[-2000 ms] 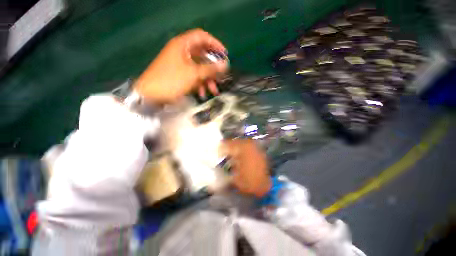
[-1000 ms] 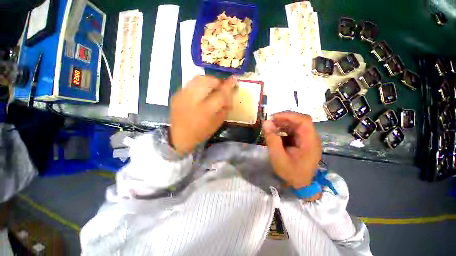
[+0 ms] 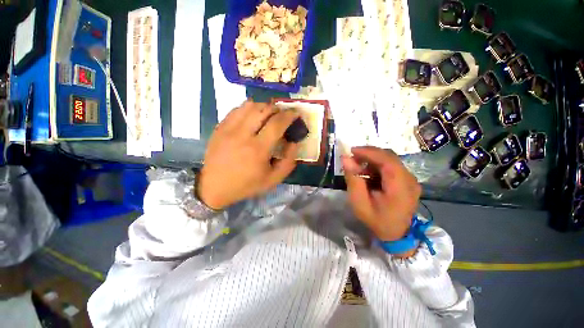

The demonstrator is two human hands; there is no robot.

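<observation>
My left hand is over the left side of the cream pad in its red-brown frame. Its fingers hold a small dark piece, likely a watch housing; the fingers cover part of it. My right hand is just right of the pad, thumb and forefinger close together. A small thin shiny thing shows by its fingers, too unclear to name. Overlapping adhesive sheets lie beyond my right hand.
A blue bin of tan bits stands behind the pad. White strips and a blue controller box are at left. Several watch housings lie at right, beside a black tray at the edge.
The view was blurred and tilted two seconds ago, with my left hand raised over the bench. Since one second ago, my left fingers have turned and lowered, and the dark piece shows in them.
</observation>
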